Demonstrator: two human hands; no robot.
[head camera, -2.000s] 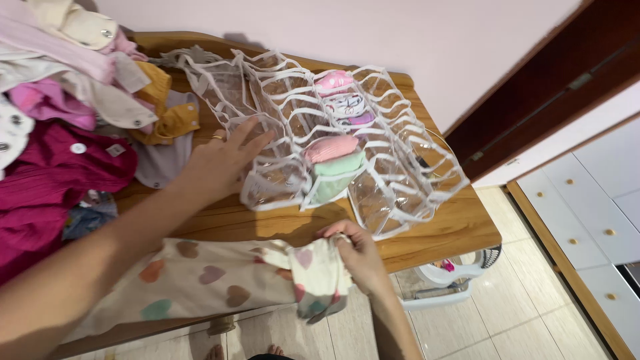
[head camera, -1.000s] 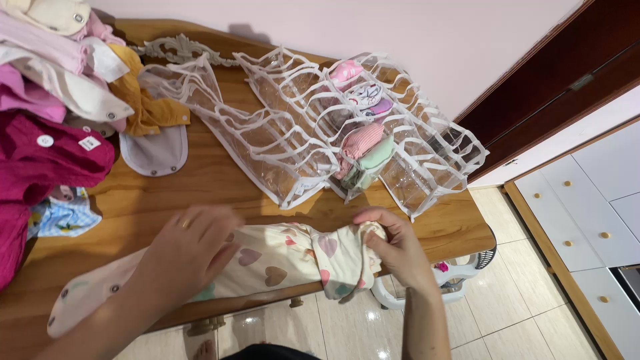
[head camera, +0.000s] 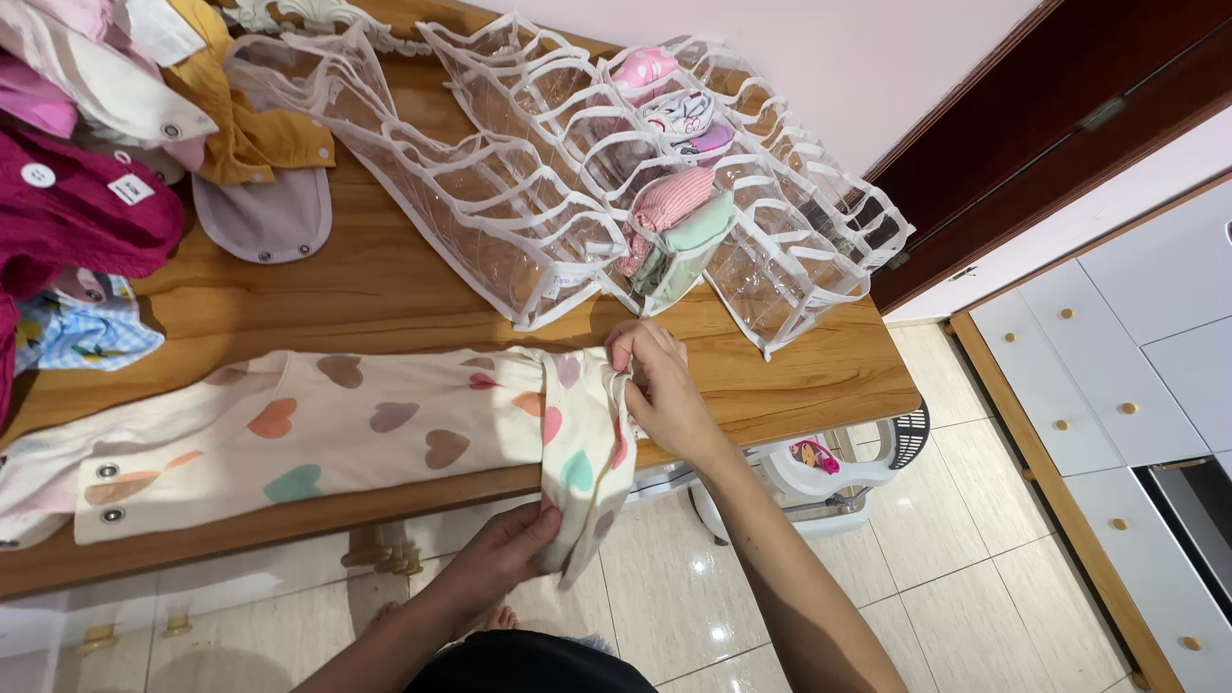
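A cream baby garment with coloured hearts (head camera: 361, 414) lies lengthwise along the front edge of the wooden dresser top (head camera: 385, 289). Its right end is folded over, and that folded part hangs past the edge. My left hand (head camera: 505, 549) pinches the fold's lower part, below the dresser edge. My right hand (head camera: 664, 385) grips the fold's upper corner. Behind the garment stand clear organizers with white trim (head camera: 520, 192). In the middle one, rolled clothes sit in compartments, among them a pink striped roll (head camera: 674, 200) and a mint green one (head camera: 701, 223).
A pile of baby clothes lies at the left, with a magenta garment (head camera: 87, 207), a mustard one (head camera: 241, 125) and a blue checked one (head camera: 96, 322). Below the dresser's right end stands a white wheeled item (head camera: 828, 481). White drawers (head camera: 1097, 385) line the right side.
My left hand has moved from beside the organizers, across the garment, to the folded end. My right hand stays at that end. The left organizer stands more apart from the others than two seconds ago.
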